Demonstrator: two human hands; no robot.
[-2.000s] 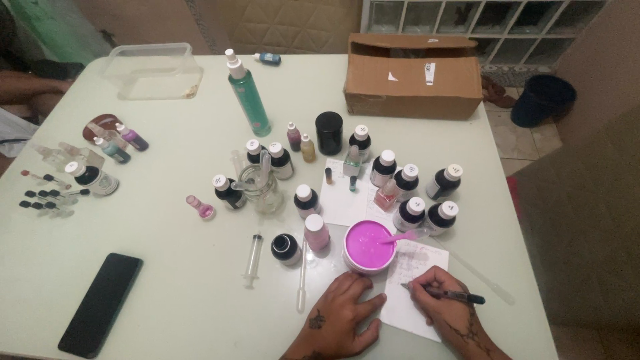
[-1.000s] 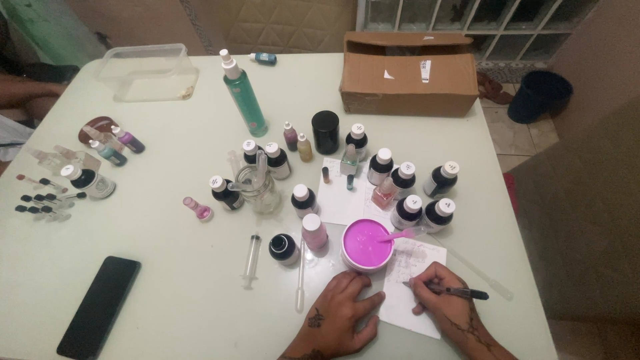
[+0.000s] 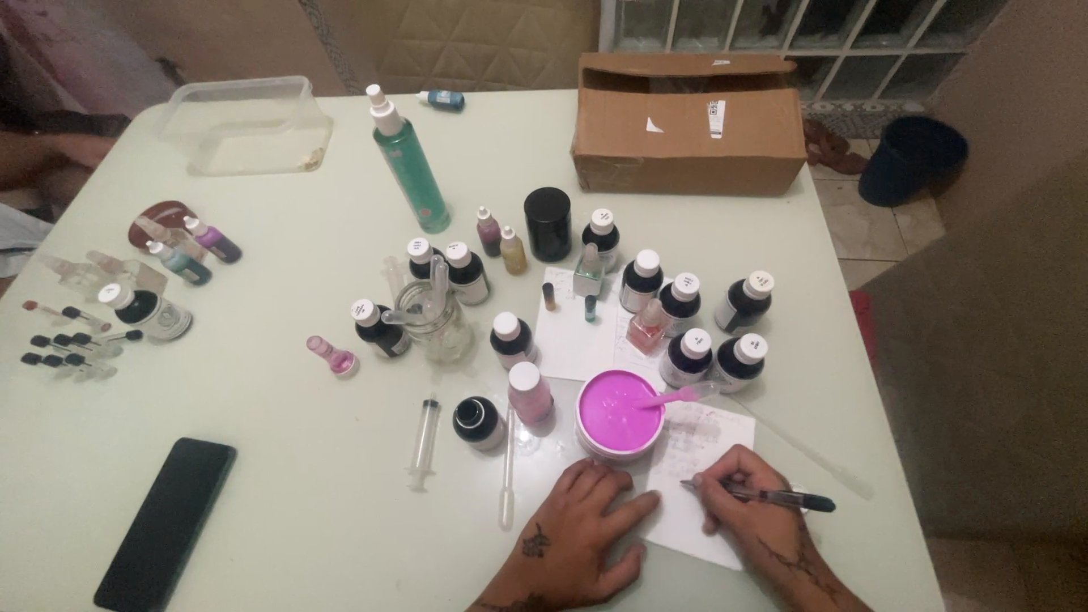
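My right hand grips a dark pen, its tip on a sheet of paper that bears handwriting. Flat on the table, my left hand has its fingers apart, the index finger at the paper's left edge. Just above the left hand stands a white tub of bright pink liquid with a plastic pipette resting in it. Left of the tub are a pink bottle with a white cap, an uncapped dark bottle and a long pipette. A syringe lies farther left.
Several dark bottles with white caps surround a second paper. A glass jar holds pipettes. A green spray bottle and a cardboard box stand behind; a phone lies front left. Another person's arm shows at far left.
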